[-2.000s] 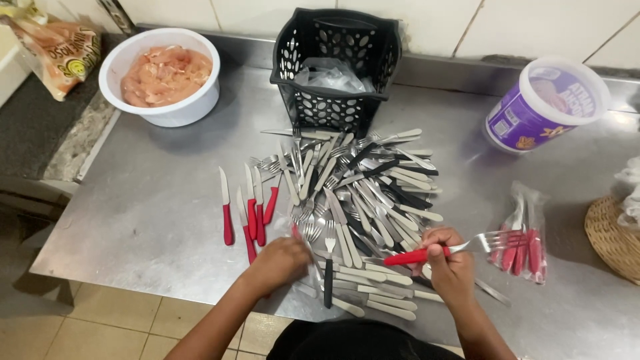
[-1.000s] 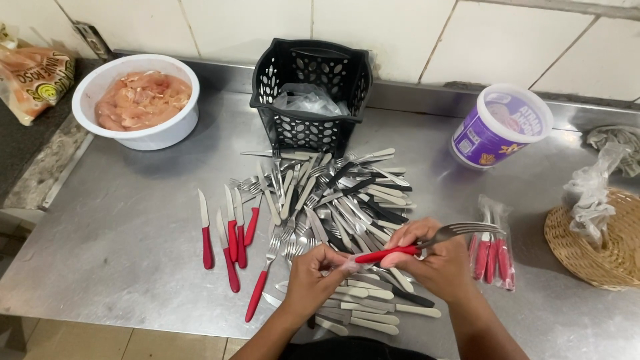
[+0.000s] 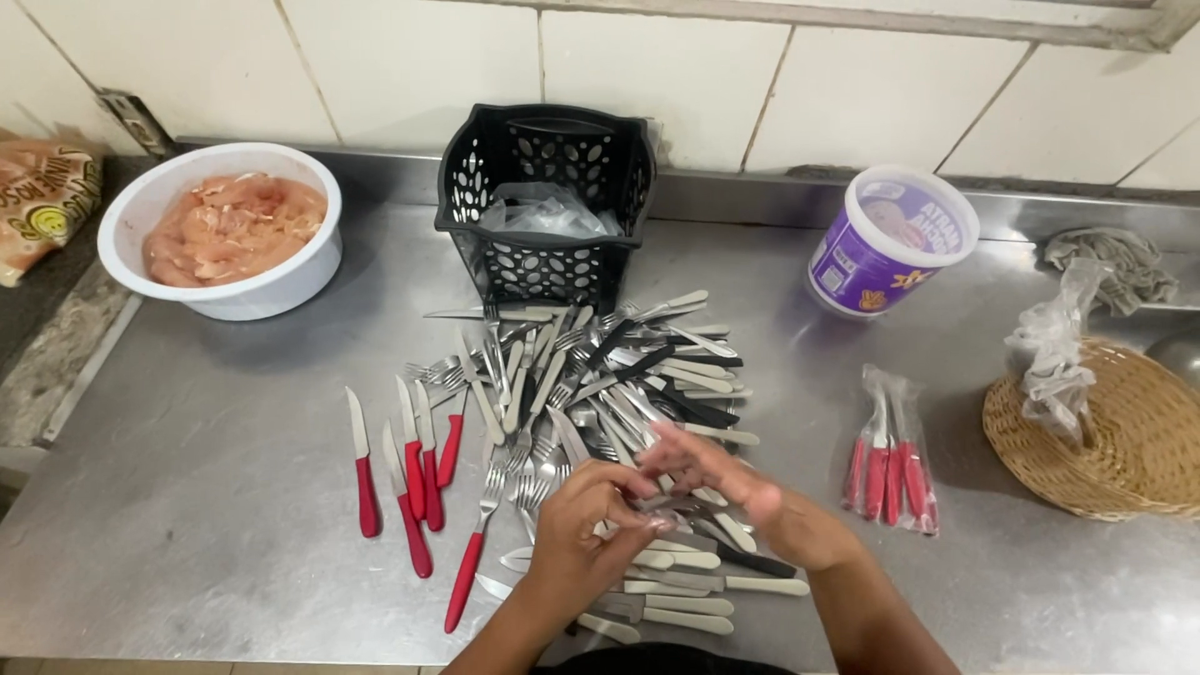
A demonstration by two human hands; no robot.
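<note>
Over the near part of the cutlery pile, my left hand (image 3: pixel 595 534) pinches what looks like a small bit of clear plastic film (image 3: pixel 667 521) between thumb and fingers. My right hand (image 3: pixel 741 487) is just to its right, fingers spread, holding nothing that shows. Beneath and behind both hands lie mixed forks and knives with cream handles (image 3: pixel 689 605) and black handles (image 3: pixel 750 560). Left of my left hand are a red-handled fork (image 3: pixel 469 553) and several red-handled knives (image 3: pixel 364 478), laid apart from the main pile. The hands hide part of the pile.
A black plastic basket (image 3: pixel 539 239) holding clear bags stands behind the pile. A white bowl of raw meat (image 3: pixel 314 272) is back left, a purple tub (image 3: pixel 867 272) back right. At right are bagged red-handled cutlery (image 3: pixel 891 459) and a wicker basket (image 3: pixel 1125 450) with plastic on it.
The red-handled fork that was in my right hand no longer shows there, and that hand's fingers have spread. Between the earlier frames, another red-handled fork came to rest beside the red knives.
</note>
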